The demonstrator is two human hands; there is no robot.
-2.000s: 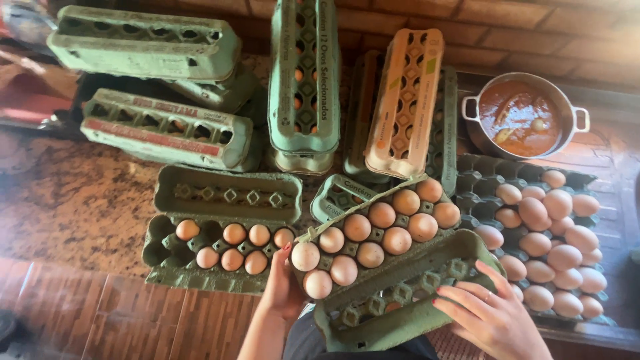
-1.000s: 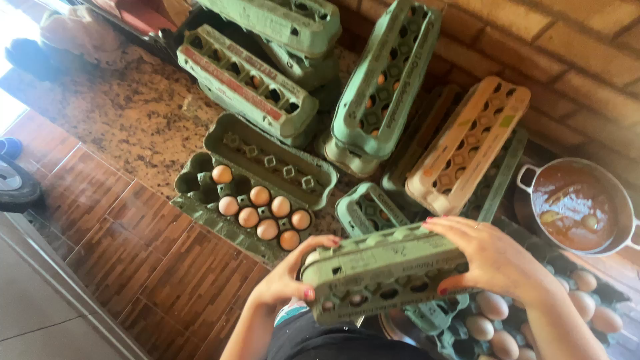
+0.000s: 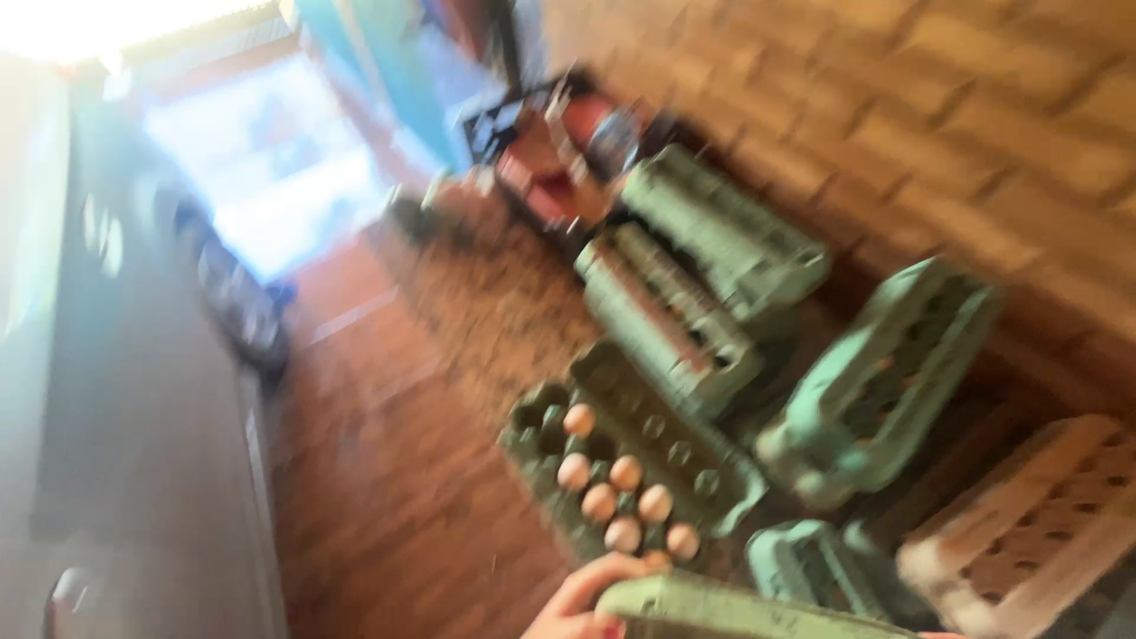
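The view is blurred. My left hand [image 3: 586, 599], at the bottom edge, grips the left end of a closed green pulp egg carton [image 3: 745, 611], which is cut off by the frame. Of my right hand only a sliver of finger [image 3: 942, 635] shows at the carton's far end; its hold is hidden. Just above my left hand lies an open green egg carton [image 3: 670, 444] with several brown eggs [image 3: 599, 502] in its cups and some cups bare. A small green carton [image 3: 812, 568] sits right of it.
Stacked green cartons [image 3: 666, 319] stand behind on the granite counter [image 3: 497, 311], with a green carton [image 3: 887, 382] and a beige carton [image 3: 1029, 524] further right, along the brick wall [image 3: 976, 160]. Left of the counter are the wooden-looking floor [image 3: 382, 497] and a grey surface [image 3: 151, 444].
The carton in my hands was open and full of eggs two seconds ago, and its lid was closed one second ago. The view has swung far left, toward a bright doorway.
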